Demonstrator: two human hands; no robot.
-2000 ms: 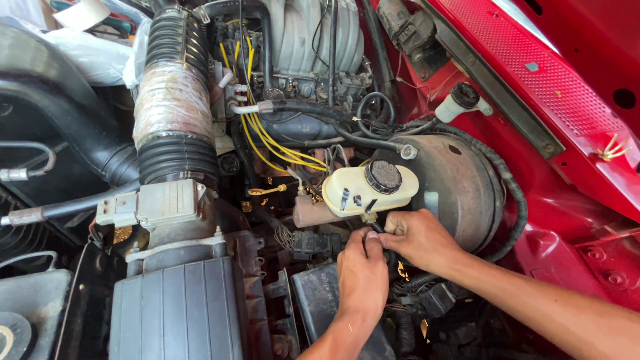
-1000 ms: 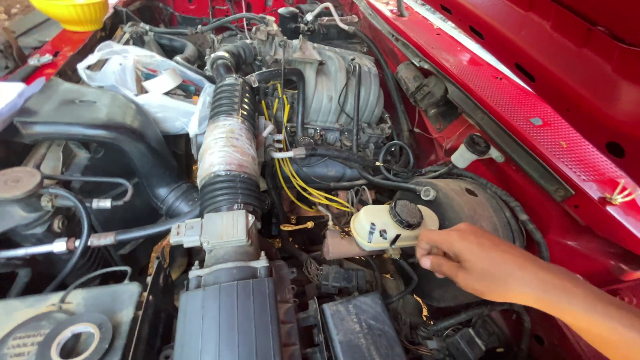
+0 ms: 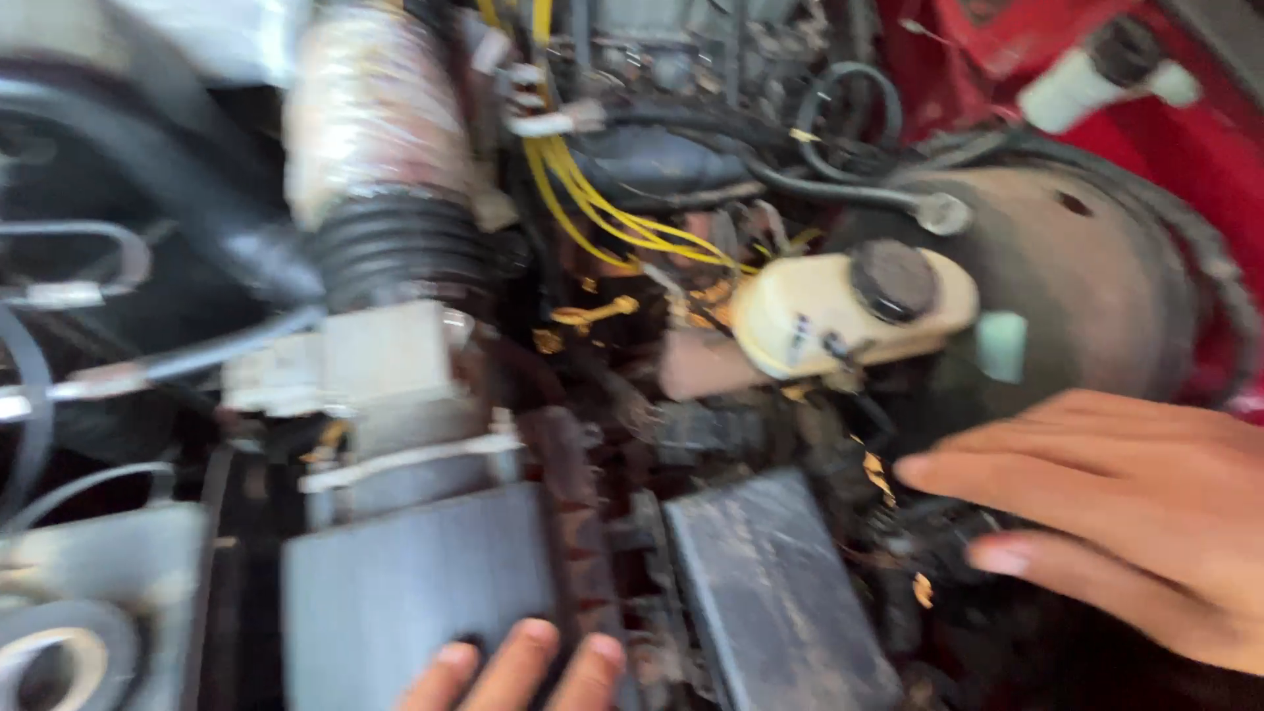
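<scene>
My left hand shows only its spread fingers at the bottom edge, over the black air filter box; whether it touches the lid I cannot tell. On the right, my right hand is empty, its fingers apart, just below the round brake booster. Between the hands lies a black rectangular cover. The cream brake fluid reservoir, with a black cap, sits up and left of my right hand. A dark connector and wire hang at its underside. The view is blurred.
A ribbed black intake hose wrapped in clear film runs up the left. Yellow wires cross toward the reservoir. A roll of tape rests at the lower left. A small white reservoir stands by the red body panel.
Both hands were together below the brake fluid reservoir two seconds ago. They are now apart, and my left hand, out of view one second ago, is back at the bottom edge. The view has moved closer.
</scene>
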